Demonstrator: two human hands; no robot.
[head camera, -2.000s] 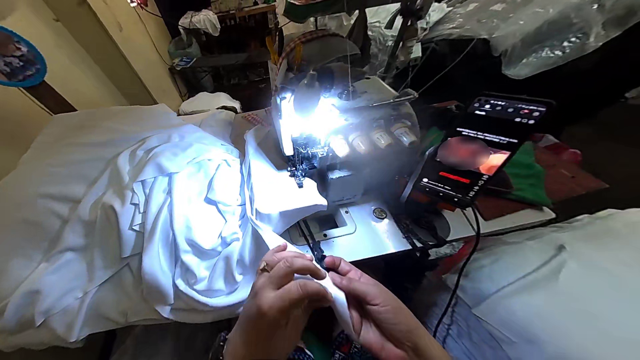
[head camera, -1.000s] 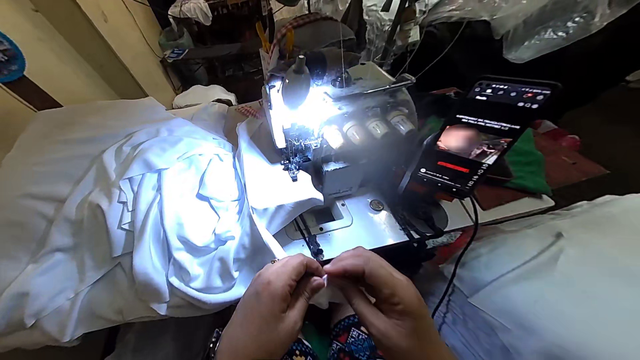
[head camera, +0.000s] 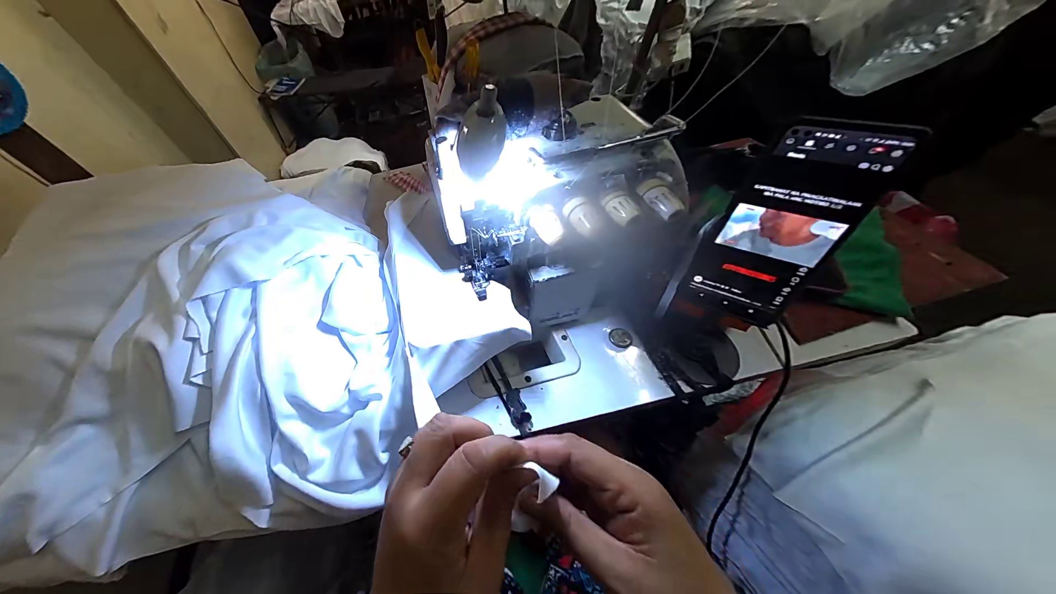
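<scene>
My left hand (head camera: 454, 487) and my right hand (head camera: 610, 503) meet at the front edge of the sewing table, both pinching the end of a white fabric piece (head camera: 540, 481). A ring is on the left hand. From there the cloth runs up to a white panel (head camera: 462, 318) lying under the needle area of a sewing machine (head camera: 569, 223) with a bright lamp on. Thin dark tweezers or a similar tool (head camera: 517, 408) rest on the machine bed (head camera: 610, 379), just beyond the fingertips. Part of the held cloth is hidden by the fingers.
A large heap of white fabric (head camera: 289, 371) fills the left side. A smartphone (head camera: 784, 223) with its screen lit stands tilted on the right, a black cable (head camera: 755, 429) hanging from it. More pale fabric or sacking (head camera: 932, 462) lies at the lower right, and plastic sheeting (head camera: 899, 49) behind.
Two seconds ago a longer strip of cloth showed below the fingers; now only a small end sticks out. The fingertips of both hands have come closer together.
</scene>
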